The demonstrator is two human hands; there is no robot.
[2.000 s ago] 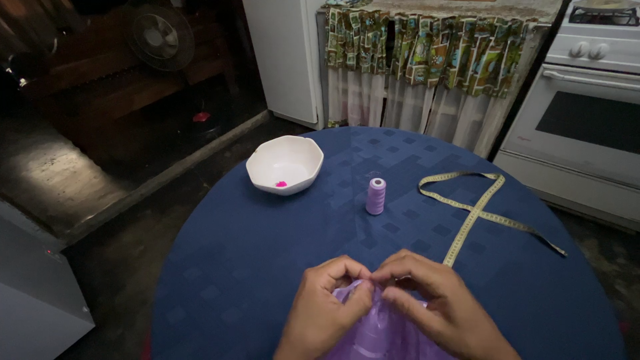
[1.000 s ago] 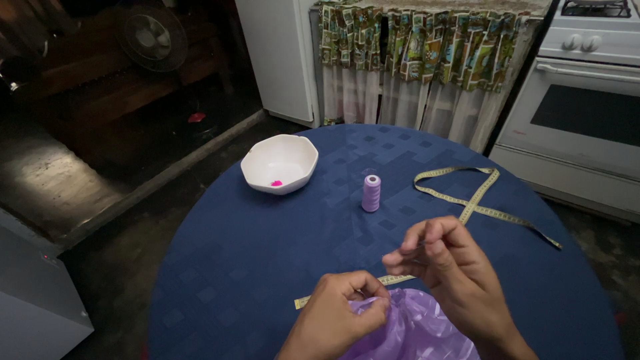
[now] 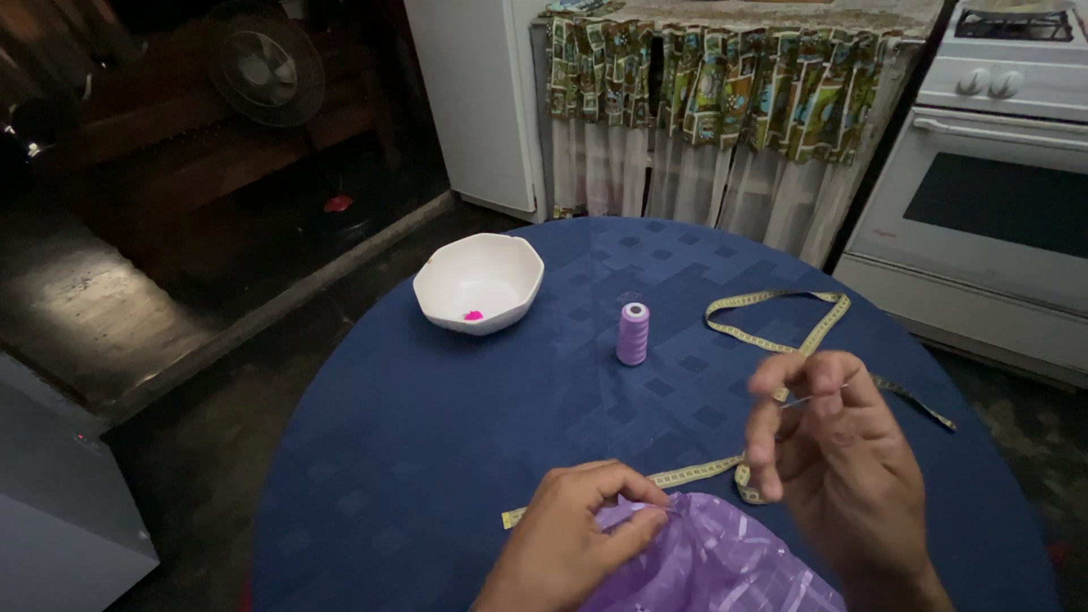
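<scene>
Sheer purple fabric (image 3: 722, 552) lies gathered at the near edge of the table, its top pinched between the thumb and forefinger of my left hand (image 3: 586, 531). Up and to the right of it, my right hand (image 3: 837, 450) holds a thin sewing needle (image 3: 799, 401) between thumb and fingers, apart from the fabric. A spool of purple thread (image 3: 632, 336) stands upright beyond the hands. A yellow measuring tape (image 3: 697, 472) runs behind both hands and loops at the right. Whether thread joins needle and fabric is too fine to tell.
A white octagonal bowl (image 3: 478, 285) with a small bright pink thing (image 3: 473, 315) inside stands at the far left of the round table with its blue cloth (image 3: 408, 442). Beyond are a white stove (image 3: 977, 195), a curtained counter (image 3: 714, 93) and a fan (image 3: 266, 72).
Two seconds ago both hands met at the fabric; my right hand has since moved away, up and to the right. My left hand keeps its pinch on the fabric.
</scene>
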